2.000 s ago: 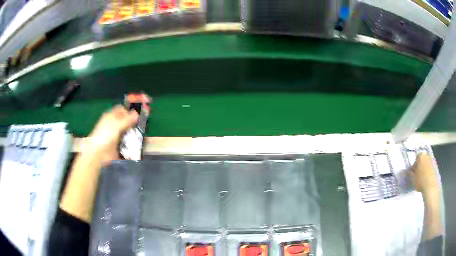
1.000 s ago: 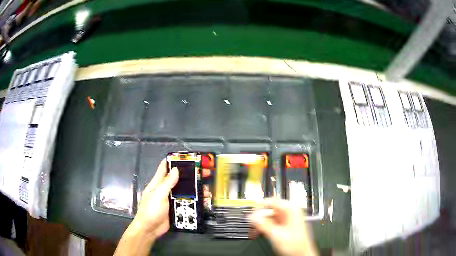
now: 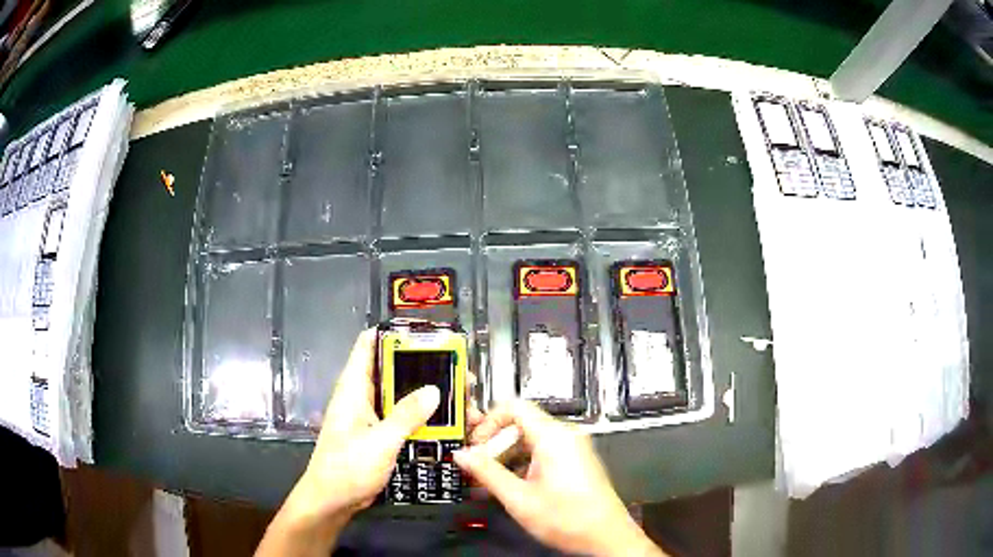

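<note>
A keypad phone (image 3: 426, 375) with yellow frame, dark screen and black keypad is held front up over the near edge of the clear blister tray (image 3: 425, 174). My left hand (image 3: 354, 441) grips it from the left, thumb on the screen. My right hand (image 3: 544, 468) touches its lower right side with the fingertips; a small white cover or pad shows at a finger. Three phones lie back up in the near row of pockets: one (image 3: 423, 292) partly hidden behind the held phone, one (image 3: 549, 332) in the middle, one (image 3: 650, 337) at the right.
White film sheets lie left (image 3: 65, 250) and right (image 3: 871, 326) of the tray, with printed films on them. An orange scrap (image 3: 167, 182) and white scraps (image 3: 757, 343) lie on the dark mat. The green belt (image 3: 436, 27) runs beyond the pale rail (image 3: 359, 74).
The film, a blur over the tray before, now appears on the phone front, which shows a yellow frame. My right hand has moved left to the phone. The view has tilted down.
</note>
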